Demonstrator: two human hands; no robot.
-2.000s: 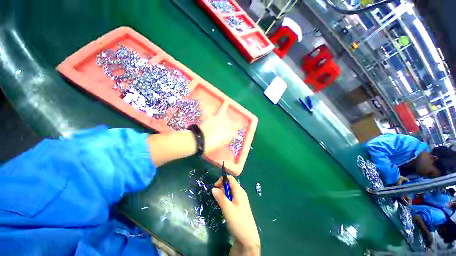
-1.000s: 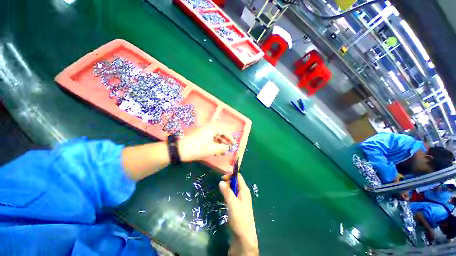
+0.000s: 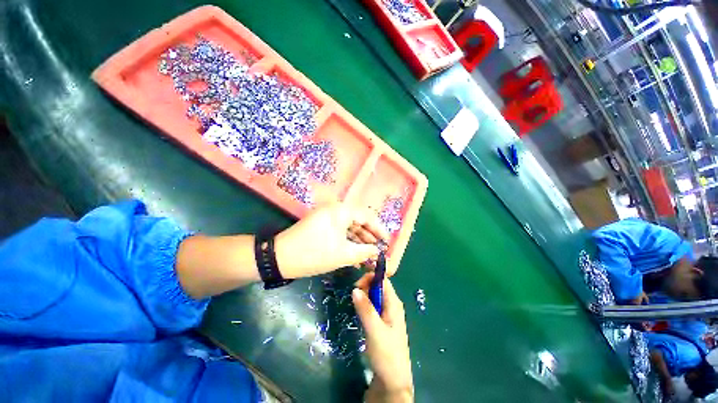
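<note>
A salmon-orange tray [image 3: 264, 189] lies across the green table, with a large heap of small silver parts [image 3: 260, 110] in its upper-left section and a few parts [image 3: 391, 212] in its right end section. My left hand [image 3: 334, 240], wearing a dark wristband, is over the tray's near edge with its fingertips pinched on a small metal part, mostly hidden by the fingers. My right hand [image 3: 383, 334] holds blue-handled cutters [image 3: 378, 291], their dark jaws at the left fingertips. Whether the jaws are closed cannot be told.
Bright slivers [image 3: 327, 334] lie scattered below the tray, and a small silver cluster [image 3: 420, 299] lies right of the cutters. Across the table are a redder tray [image 3: 425, 67], a white card [image 3: 460, 131] and second blue pliers [image 3: 509, 158]. People in blue smocks [image 3: 634, 252] work at the right.
My left hand has come back from the tray's end section to the cutters' tips, its fingers now pinched there. The cutters stay in my right hand. The view has shifted.
</note>
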